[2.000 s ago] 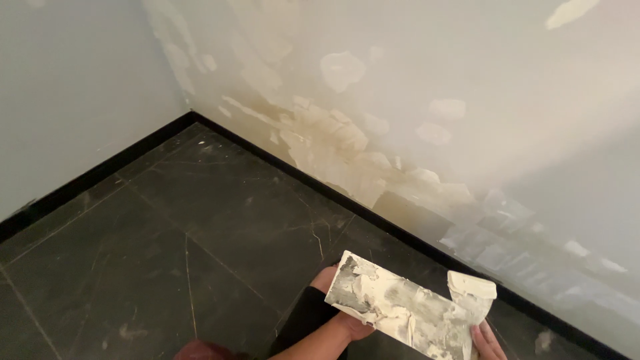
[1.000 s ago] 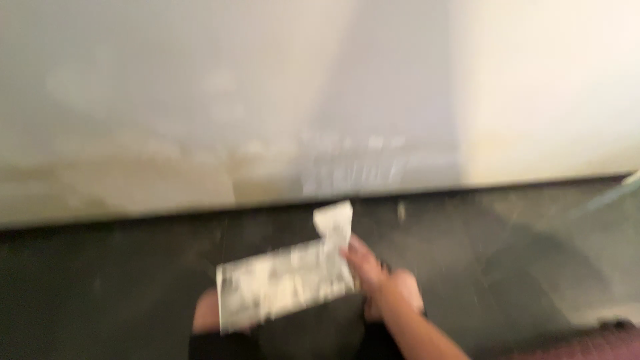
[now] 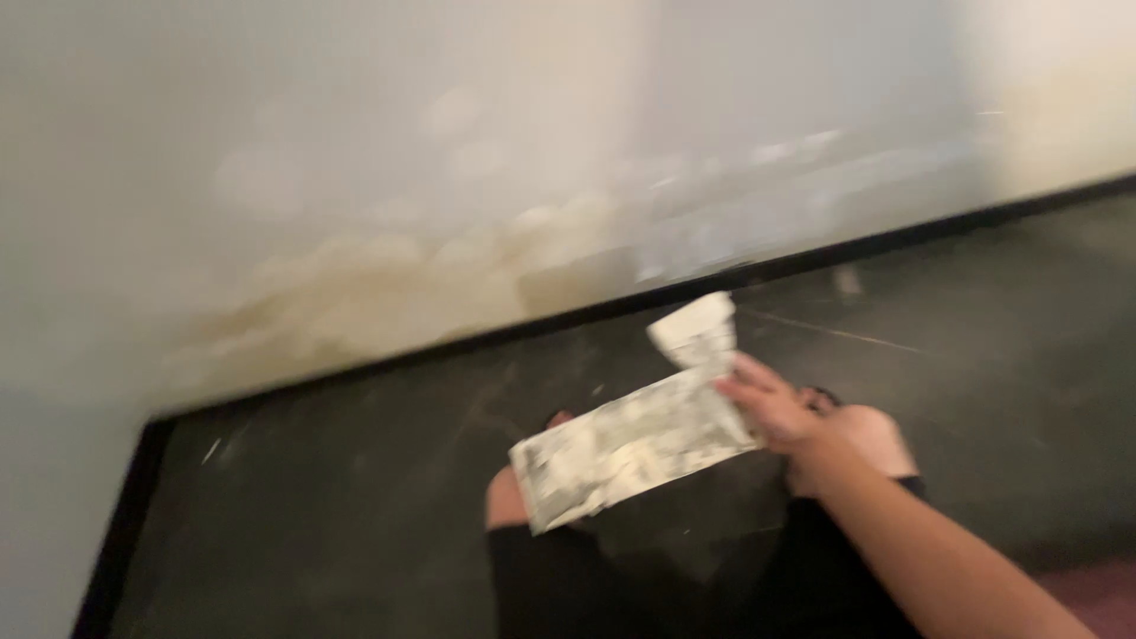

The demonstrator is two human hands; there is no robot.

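Observation:
My right hand (image 3: 768, 406) grips a putty knife by its lower part, against the right end of a rectangular trowel blade. The putty knife (image 3: 697, 330) points up, its flared blade coated in off-white filler. Below it, the trowel plate (image 3: 635, 448) lies tilted above my knees, smeared with filler in uneven lumps. Whether my right hand also holds the trowel is blurred. My left hand does not show; the trowel may hide it. Ahead, the wall (image 3: 426, 266) bears pale filler patches and a yellowish-brown stained band low down.
A black baseboard (image 3: 532, 326) runs along the wall to a corner at left. Dark floor tiles (image 3: 355, 479) with scuffs lie around my bent knees. A foot in a dark sandal (image 3: 818, 399) shows beyond my right hand. Something dark red (image 3: 1096, 595) is at lower right.
The view has swung a lot. The left forearm seen under the trowel two seconds ago is out of sight, and my right forearm now shows. The putty knife stays at the trowel's right end.

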